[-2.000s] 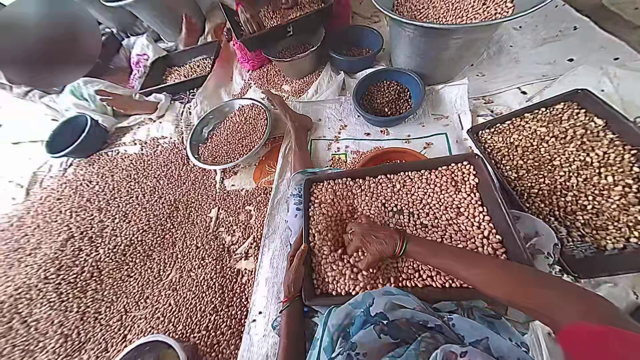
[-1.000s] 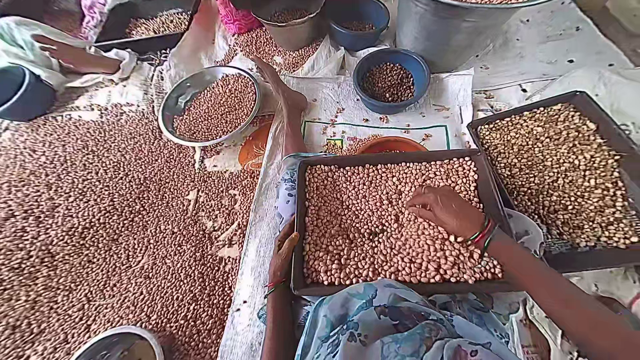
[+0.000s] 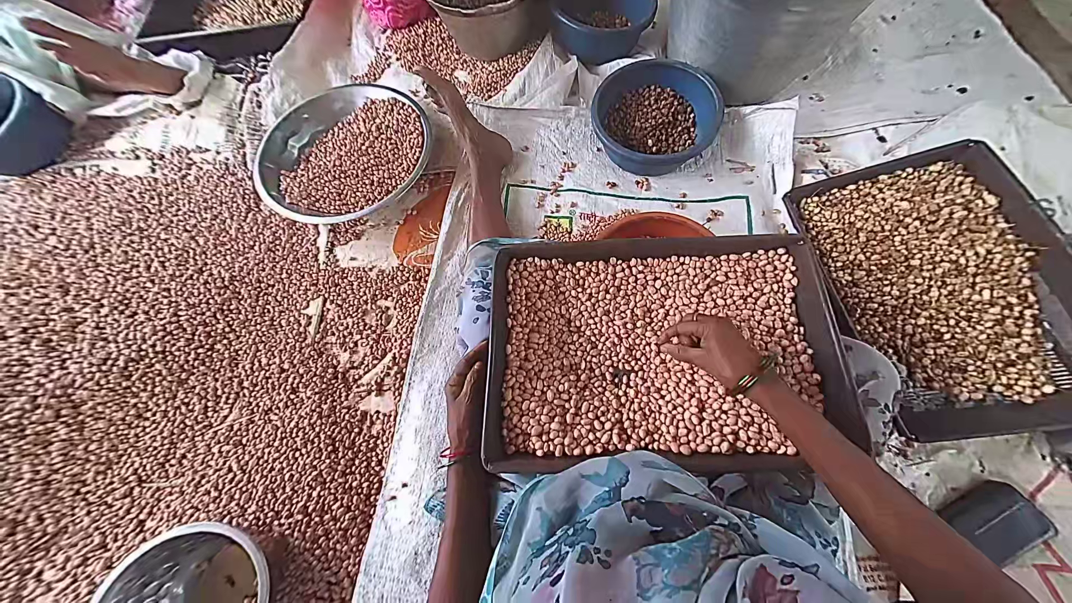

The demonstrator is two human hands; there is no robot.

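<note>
A dark rectangular tray (image 3: 847,394) full of pinkish peanut kernels (image 3: 586,352) rests on my lap. My left hand (image 3: 466,400) grips the tray's left edge, thumb at the rim. Over the kernels, right of the tray's middle, my right hand (image 3: 708,345) has its thumb and fingertips drawn together; whether a kernel is between them cannot be told. A small dark bit lies among the kernels left of that hand. Partly hidden behind the tray's far edge is an orange bowl (image 3: 655,224). A blue bowl (image 3: 657,117) of darker kernels stands beyond it.
A second tray (image 3: 938,427) of yellowish-brown pieces lies at the right. Loose kernels (image 3: 193,360) spread widely at the left, with a metal basin (image 3: 343,155) at their far edge and another metal bowl (image 3: 188,569) near the bottom. Another person's hand (image 3: 109,63) is at the far left.
My right hand has moved from the tray's left part to its right part, then slightly back toward the middle, its fingers now drawn together. My left hand stays at the tray's left edge.
</note>
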